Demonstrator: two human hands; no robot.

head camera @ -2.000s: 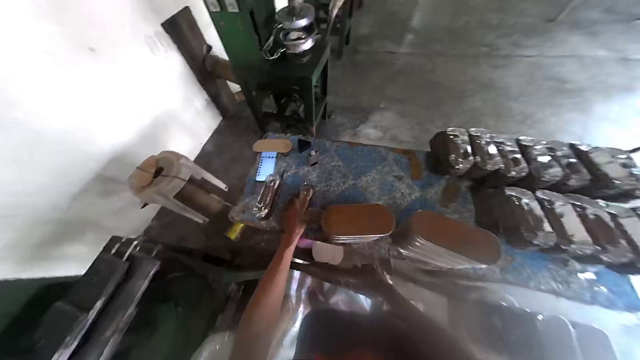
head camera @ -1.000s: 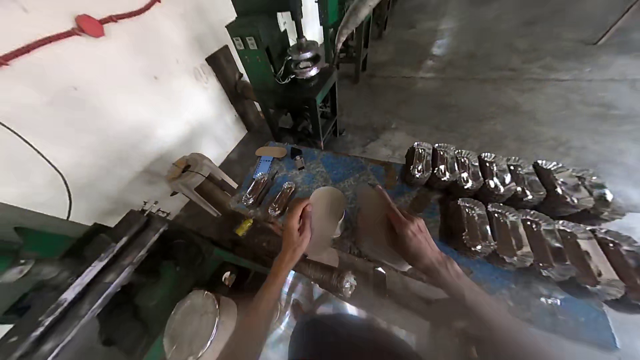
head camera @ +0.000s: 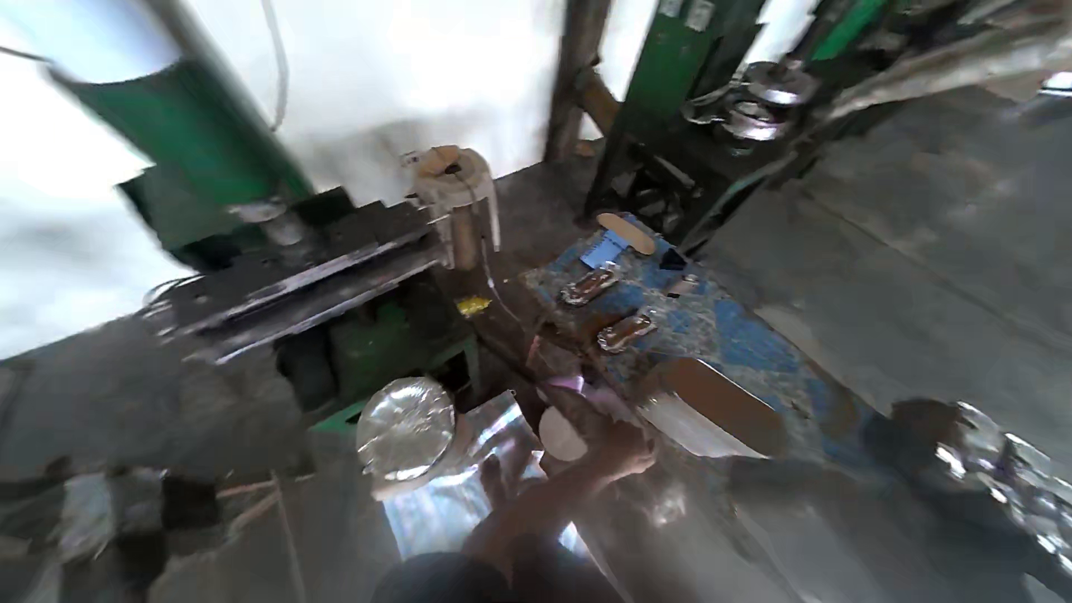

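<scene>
One forearm reaches up from the bottom middle to a blurred hand, seemingly my left hand point(head camera: 624, 450), beside a stack of oblong brown cardboard lids point(head camera: 712, 404). Whether it holds anything is unclear. My right hand cannot be clearly made out; a dark, finger-like shape shows over shiny foil sheets point(head camera: 444, 511). A pale rounded piece point(head camera: 561, 434) lies just left of the visible hand. A round foil-covered piece point(head camera: 406, 427) is farther left. Two small oblong foil trays, one upper point(head camera: 590, 285) and one lower point(head camera: 626, 330), rest on the blue worktable point(head camera: 754, 335).
A green press machine point(head camera: 377, 339) with metal rails stands at left, and another green machine point(head camera: 662, 84) at upper right. A stool point(head camera: 456, 180) is by the wall. Foil containers point(head camera: 1005, 477) sit at far right. A yellow item point(head camera: 473, 306) lies near the table.
The view has swung strongly left. A second ago both hands were apart at the table around pale oblong pieces; now one hand is beside the cardboard stack and the other is unclear.
</scene>
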